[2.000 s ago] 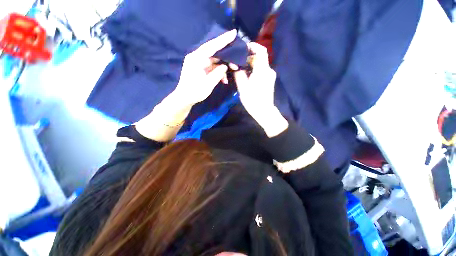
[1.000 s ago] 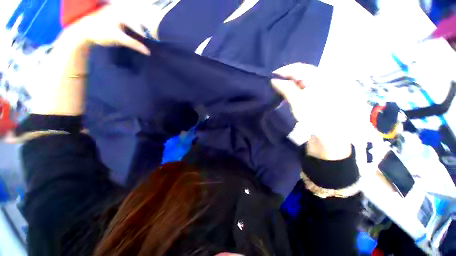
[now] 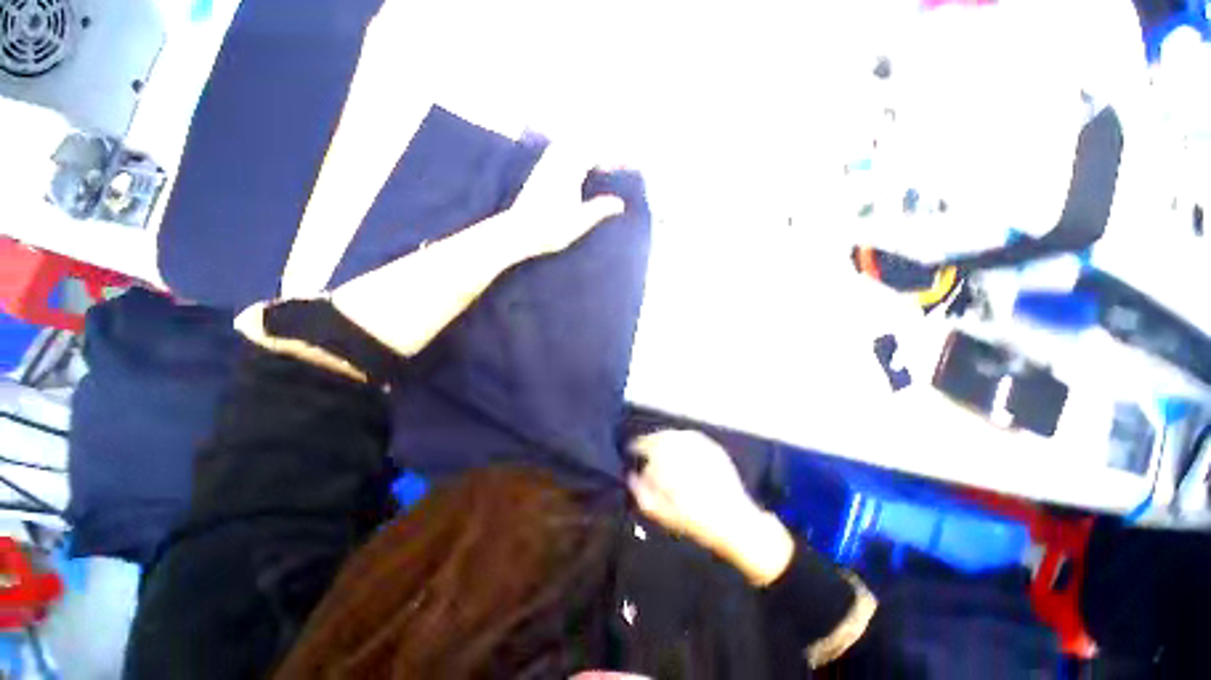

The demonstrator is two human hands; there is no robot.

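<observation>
A large navy garment panel (image 3: 531, 332) lies over the edge of the white table and hangs down to my lap. My left hand (image 3: 565, 199) is stretched forward on the table, pale and overexposed, with its fingers on the far corner of the panel. My right hand (image 3: 677, 485) is at the table's front edge and pinches the near edge of the cloth. Another navy piece (image 3: 432, 179) lies flat beside my left forearm, and a long cut navy panel (image 3: 252, 146) with a rounded end lies further left.
The white table (image 3: 757, 319) bears a smartphone (image 3: 1023, 385), a round black item with orange and yellow edge (image 3: 903, 270), and small dark scraps (image 3: 891, 361). A blue crate (image 3: 930, 525) is under the table. Navy cloth (image 3: 133, 425) hangs at left, near a red object (image 3: 47, 286).
The view has turned towards the table. The panel, earlier stretched sideways between both hands, now runs from table to lap. My left hand is further forward and my right hand is nearer my body.
</observation>
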